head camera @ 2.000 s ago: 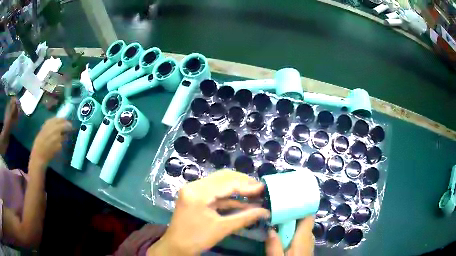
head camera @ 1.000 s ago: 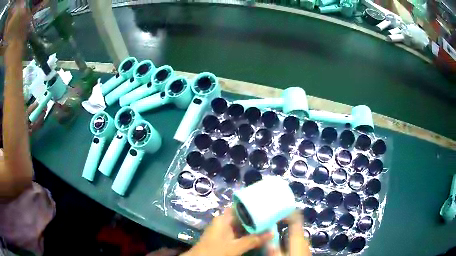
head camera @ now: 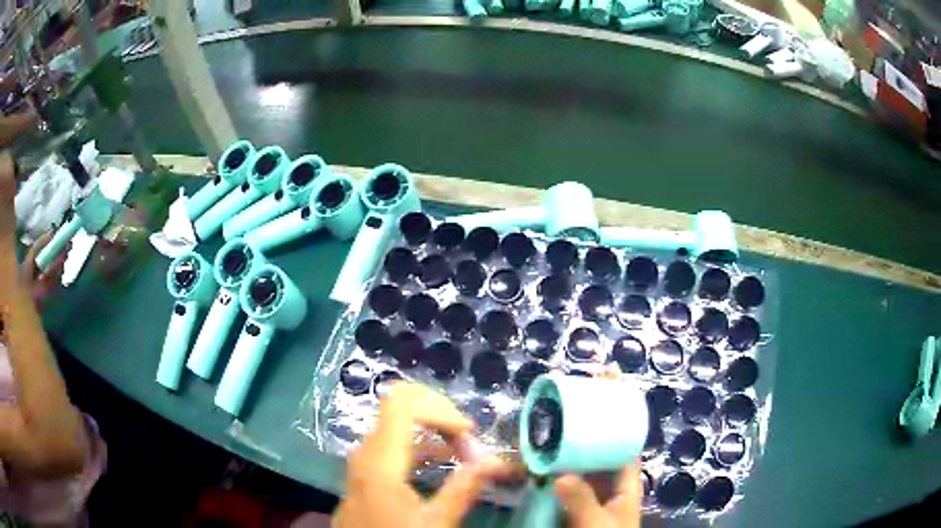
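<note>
My right hand (head camera: 609, 500) grips a teal handheld device (head camera: 593, 423) below its barrel head. The head's open ring faces left, with a dark round part inside. My left hand (head camera: 413, 464) is just left of the head, its fingers bent and blurred; I cannot tell whether a small dark thing is between the fingertips. Both hands are cut off by the bottom edge. Below and behind them lies a clear plastic tray (head camera: 346, 356) with rows of dark round caps (head camera: 498, 328); the held device hides part of it.
Several teal devices with dark centres (head camera: 248, 356) are grouped at left. Two teal devices (head camera: 571, 211) lie behind the tray, another (head camera: 918, 397) at far right. A dark green belt (head camera: 516, 113) runs behind a pale rail. A neighbour's arm (head camera: 31, 382) is at far left, near white pieces (head camera: 46, 196).
The held device has moved right, its open end now turned to the left. My left hand has come off it and moved left. The whole view has shifted slightly.
</note>
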